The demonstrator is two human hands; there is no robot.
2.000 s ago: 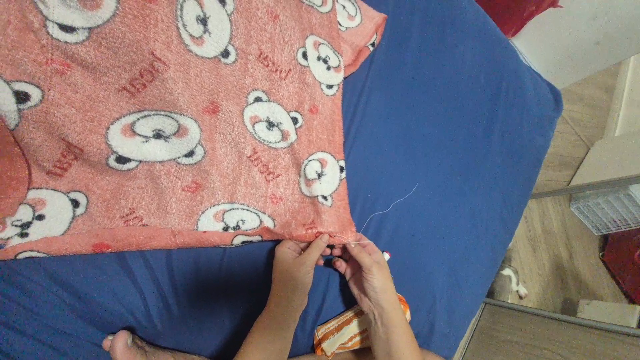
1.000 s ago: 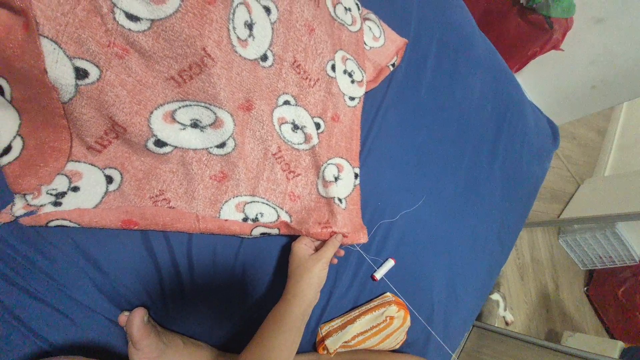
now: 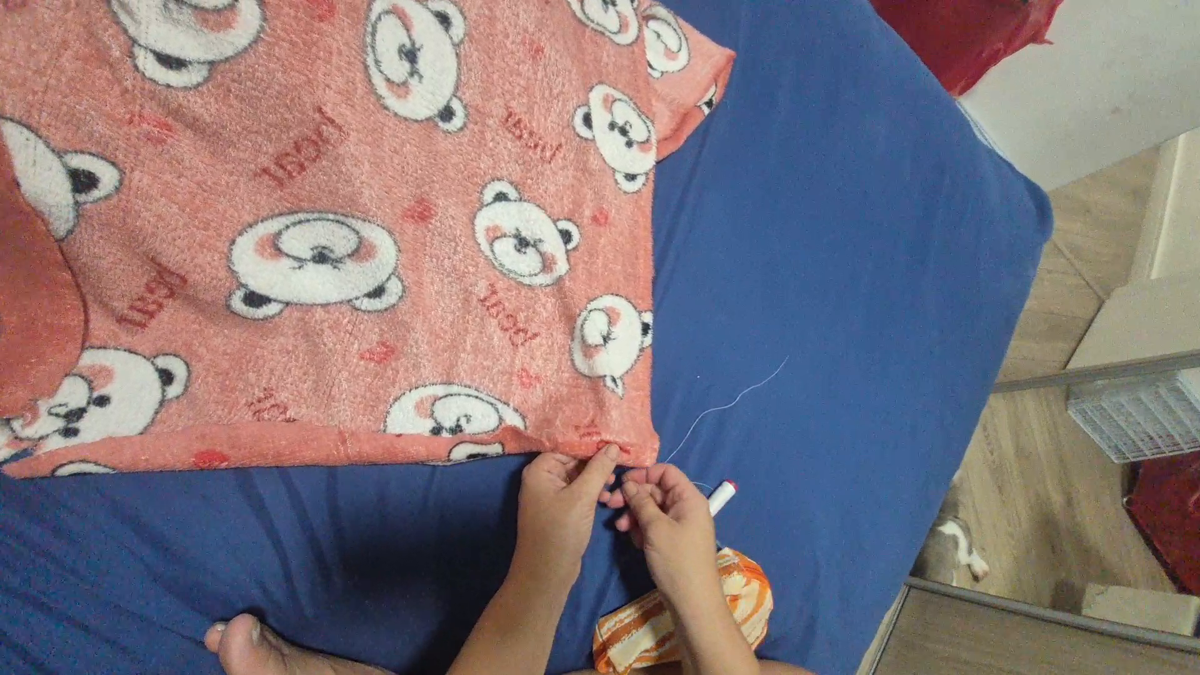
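Observation:
A pink fleece cloth (image 3: 441, 309) printed with bear faces lies spread on a blue bed sheet (image 3: 816, 281), its lower edge folded into a hem. My left hand (image 3: 561, 497) pinches that hem near the lower right corner, thumb on top. Close beside it, at the corner, my right hand (image 3: 664, 506) has thumb and forefinger together; a needle cannot be made out between them. White thread (image 3: 722, 407) trails up and right from the corner over the sheet. A white thread spool (image 3: 722, 497) with a red end lies just right of my right hand, partly hidden by it.
An orange and cream striped pouch (image 3: 647, 630) lies under my right forearm. A bare foot (image 3: 246, 647) rests at the lower left. Past the bed's right edge are a wood-look floor (image 3: 1008, 469), a white plastic basket (image 3: 1139, 412) and red fabric (image 3: 975, 33).
My right hand, out of view a second ago with a thread stretched toward the lower right, is back at the cloth's corner. My left hand still pinches the hem.

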